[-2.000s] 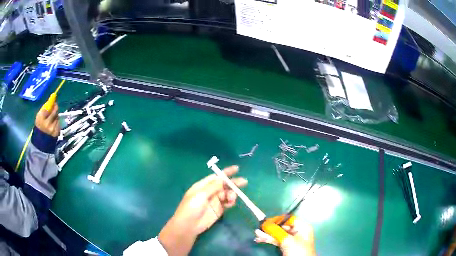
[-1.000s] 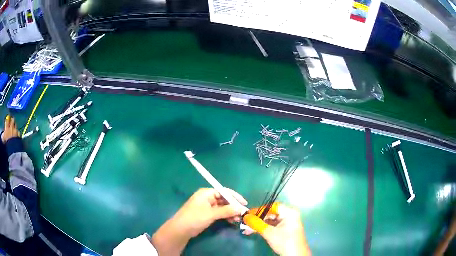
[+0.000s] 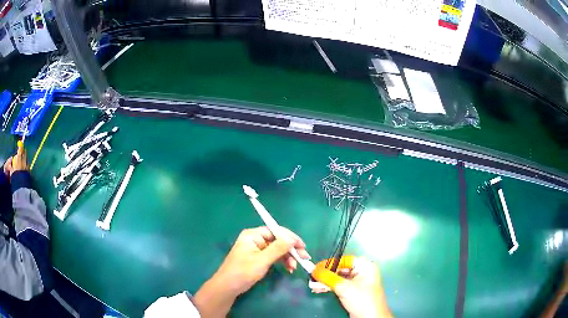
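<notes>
My left hand (image 3: 258, 256) is closed on the middle of a white strip (image 3: 266, 217), between thumb and fingers. The strip slants from upper left, where its small white end piece is free, down to my right hand. My right hand (image 3: 352, 282), with orange finger cots, pinches the strip's lower end and the base of a bundle of black lead wires (image 3: 346, 231). The wires fan upward, their tips reaching the heap of small silver-grey pieces (image 3: 339, 184). The joint between wires and strip is hidden by my fingers.
Cable assemblies (image 3: 81, 163) are piled at left, with a single one (image 3: 119, 191) beside them and another (image 3: 506, 214) at right beyond the dark tape (image 3: 461, 242). A metal-edged rail (image 3: 249, 120) crosses behind. Another person's hand (image 3: 18, 160) is at far left.
Over two seconds the view shifted. My left hand closed on the strip. The black wires swung from leaning right to more upright. The other person's hand moved outward, then back up slightly.
</notes>
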